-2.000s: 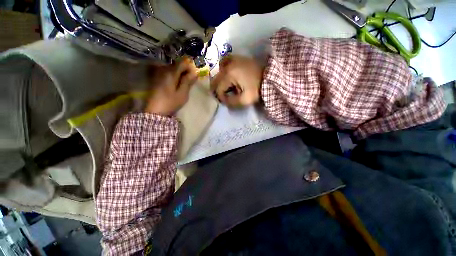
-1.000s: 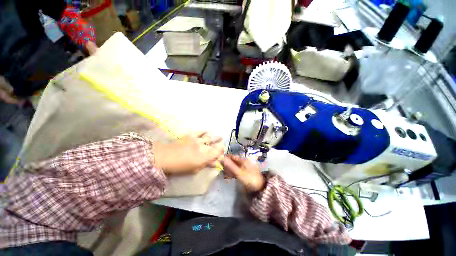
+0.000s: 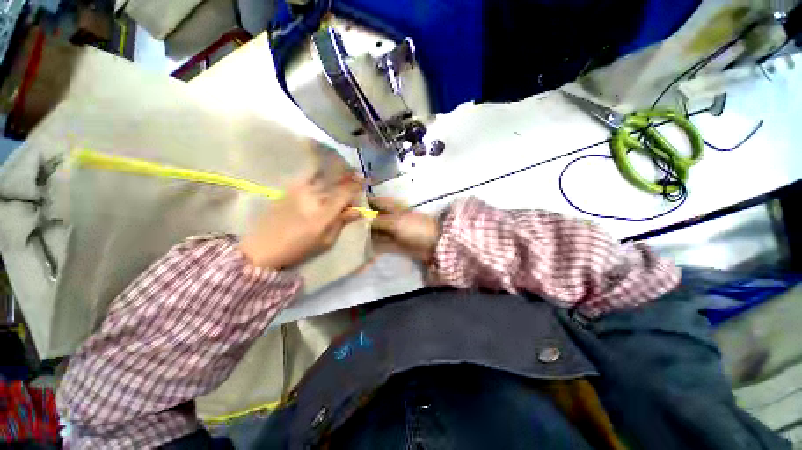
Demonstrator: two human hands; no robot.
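Observation:
A beige fabric panel [image 3: 167, 224] lies over the left of the table, with a bright yellow binding strip [image 3: 176, 171] running across it to its right edge. My left hand [image 3: 303, 215] is on the panel, its fingers gripping the yellow strip near that edge. My right hand [image 3: 404, 230] meets it at the panel's right edge and pinches the end of the yellow strip; its fingertips are partly hidden and blurred. The presser foot and needle area [image 3: 409, 139] of the sewing machine [image 3: 356, 83] is just above and right of my hands, apart from the panel edge.
Green-handled scissors [image 3: 655, 151] with dark thread [image 3: 576, 206] lie on the white table [image 3: 501, 158] to the right. More beige fabric with a yellow edge [image 3: 237, 387] hangs below the table's front edge. Beige pieces [image 3: 198, 31] are behind at the upper left. A red patterned sleeve shows at the lower left.
The view has tilted down and closer from the wider view of a second ago. My hands remain together at the panel's right edge. Two seconds ago they were closer to the needle area.

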